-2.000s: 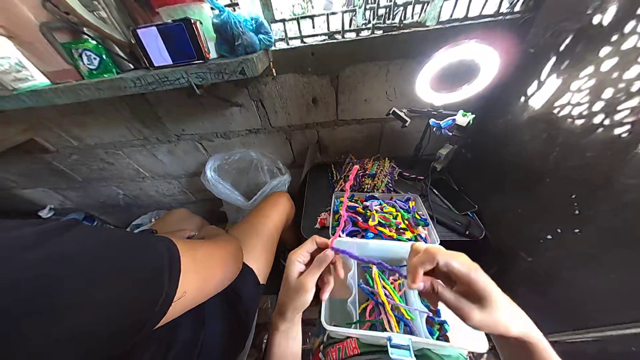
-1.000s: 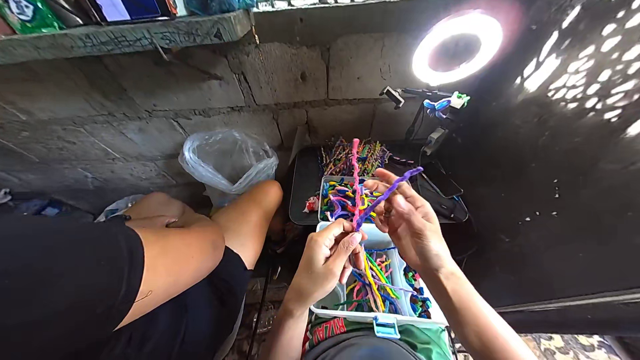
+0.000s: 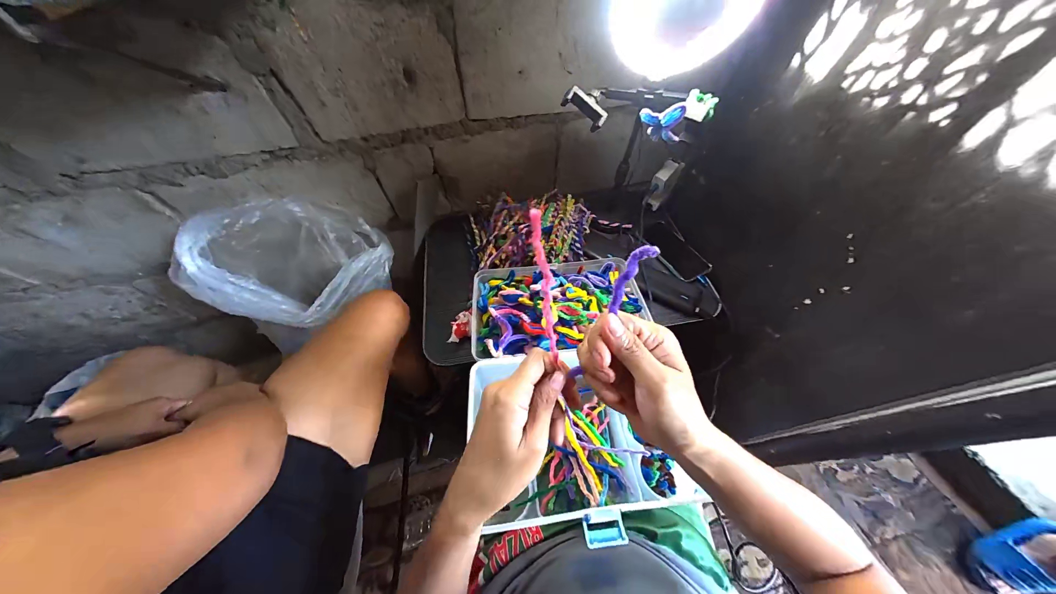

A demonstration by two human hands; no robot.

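Note:
My left hand [image 3: 516,425] pinches the lower end of a pink pipe cleaner [image 3: 543,276], which stands upright above the fingers. In my right hand [image 3: 643,379] is a purple pipe cleaner [image 3: 627,276], its bent tip rising above the thumb and its lower part running toward my left fingertips. How the two stems join there is hidden by the fingers. Below both hands lies a white plastic case [image 3: 487,388] with compartments of loose coloured pipe cleaners [image 3: 582,462]. Behind it, a second container [image 3: 481,309] is filled with short, bent coloured pieces [image 3: 516,301].
Striped twisted stems [image 3: 524,227] are heaped on a black tray [image 3: 441,289] at the back. A clear plastic bag [image 3: 285,256] stands left, beside another person's bare knee [image 3: 363,330]. A lit ring light [image 3: 685,41] and a phone clamp [image 3: 586,107] stand behind; a dark panel rises right.
My right hand has moved from the purple stem's far side to grip it lower, close beside my left hand. The left hand keeps hold of the pink stem. The view has tilted down.

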